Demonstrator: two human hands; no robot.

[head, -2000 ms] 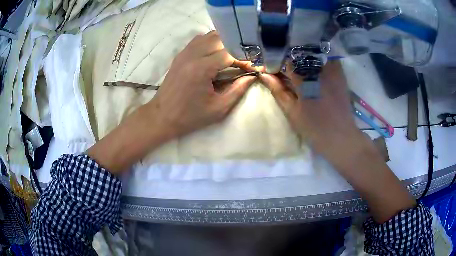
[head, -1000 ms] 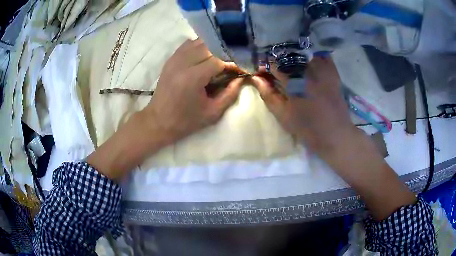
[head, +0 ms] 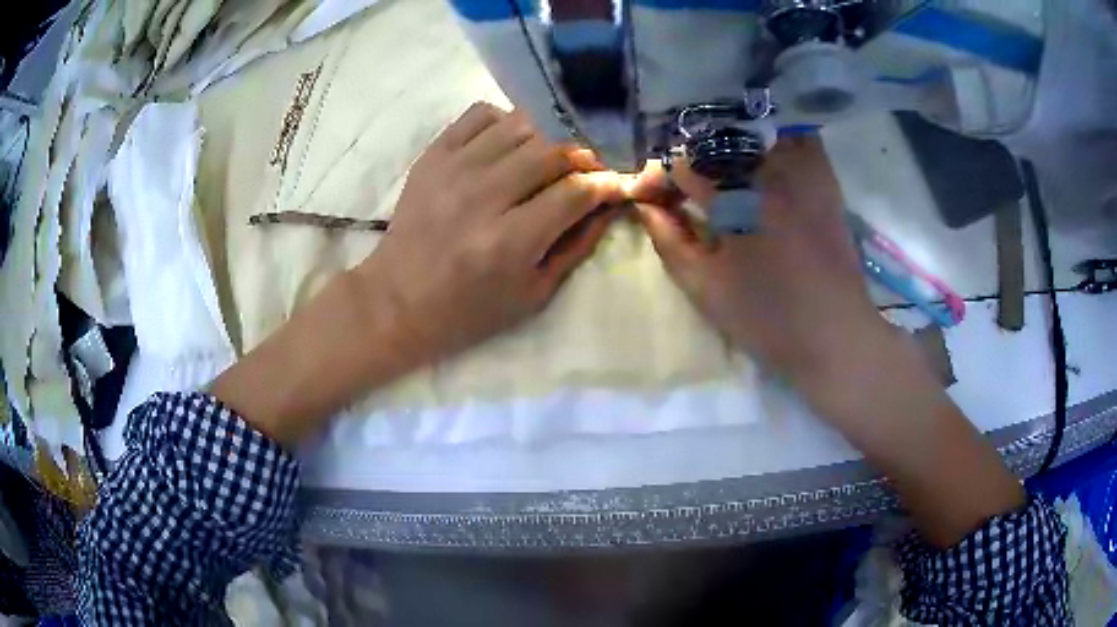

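The cream patch pocket lies on the cream garment panel, with brown-red marks near its left side. A dark brown trim runs along the pocket edge and passes under my left hand. My left hand pinches the pocket edge near the needle. My right hand meets it there, thumb and fingers on the same edge, partly behind the machine parts. White wadding shows past the panel's near edge. The sewing machine head is above; needle and presser foot are hidden by my fingers.
Pink and blue thread snips, a brown strip, a small brown scrap, a dark pad and a black cord lie right. Cut panels are piled left. A ruler-marked edge runs along the front.
My left fingers have closed down over the pocket edge near the needle, covering the dark trim that showed between them. The view has shifted slightly. Both hands stay at the needle.
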